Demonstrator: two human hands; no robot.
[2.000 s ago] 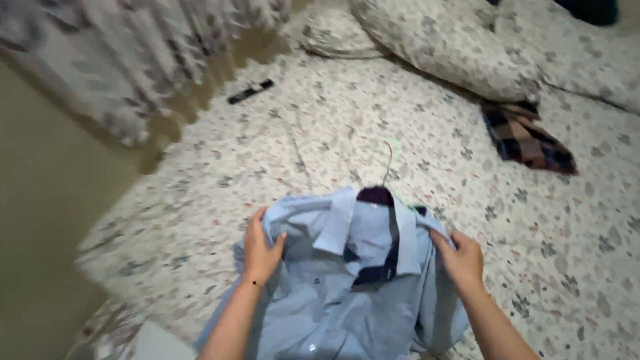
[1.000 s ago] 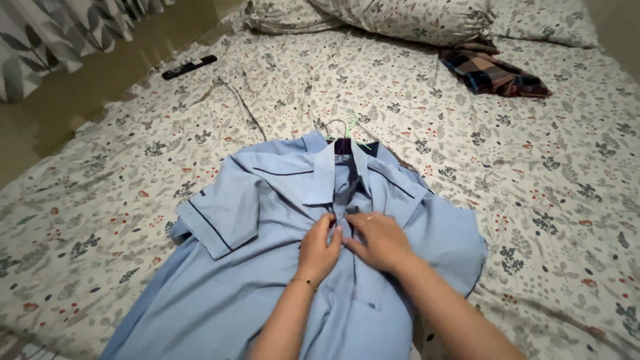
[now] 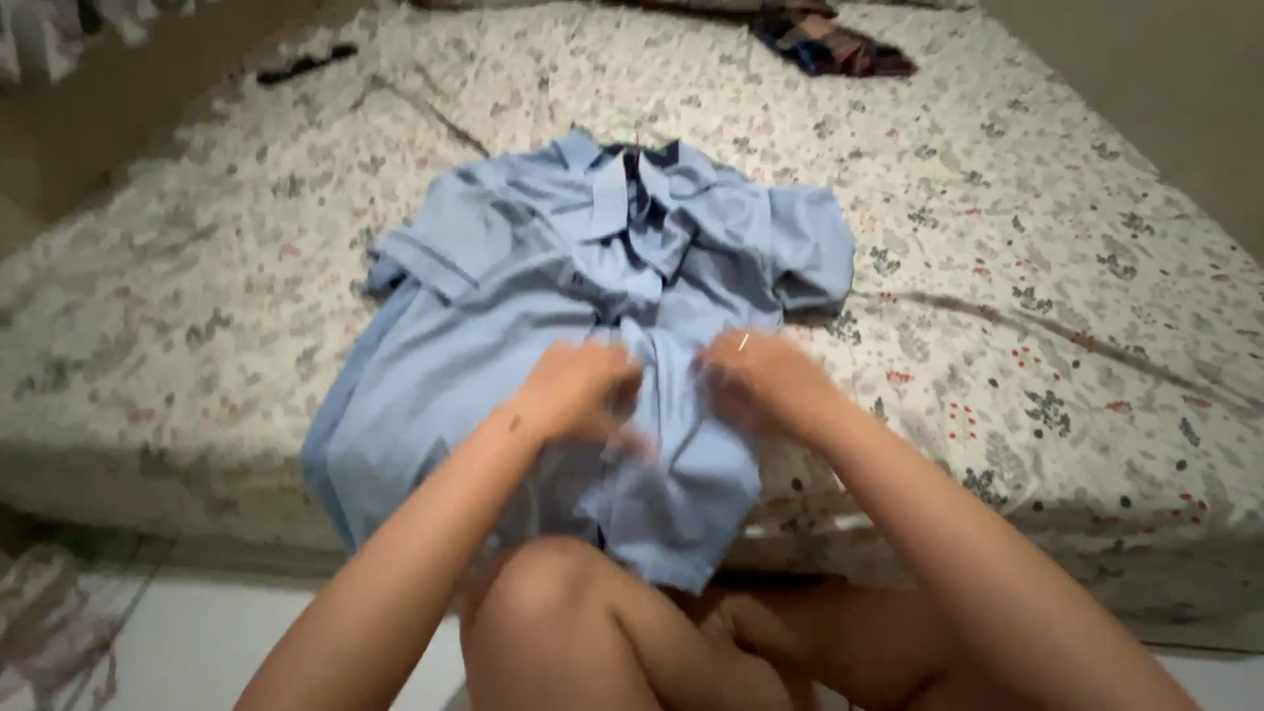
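Note:
A light blue short-sleeved shirt (image 3: 444,375) with dark trim lies front up on the bed, its collar toward the far side and its hem hanging over the near edge. My left hand (image 3: 588,390) is at the lower front of the shirt, left of the button placket; motion blur hides whether its fingers grip the cloth. Just right of the placket, my right hand (image 3: 755,380), with a ring on one finger, is bent over the fabric and blurred too. Only a trace of the green hanger (image 3: 624,143) shows at the collar.
The bed (image 3: 987,296) has a floral sheet. A dark remote-like object (image 3: 308,64) lies at the far left, a plaid cloth (image 3: 834,41) at the far right. My bent knee (image 3: 553,592) is by the near edge. More fabric (image 3: 49,622) sits at the lower left.
Both hands have moved from the upper placket near the collar down to the lower front. Earlier they held the shirt's two shoulders. The view now takes in the bed's near edge and my legs.

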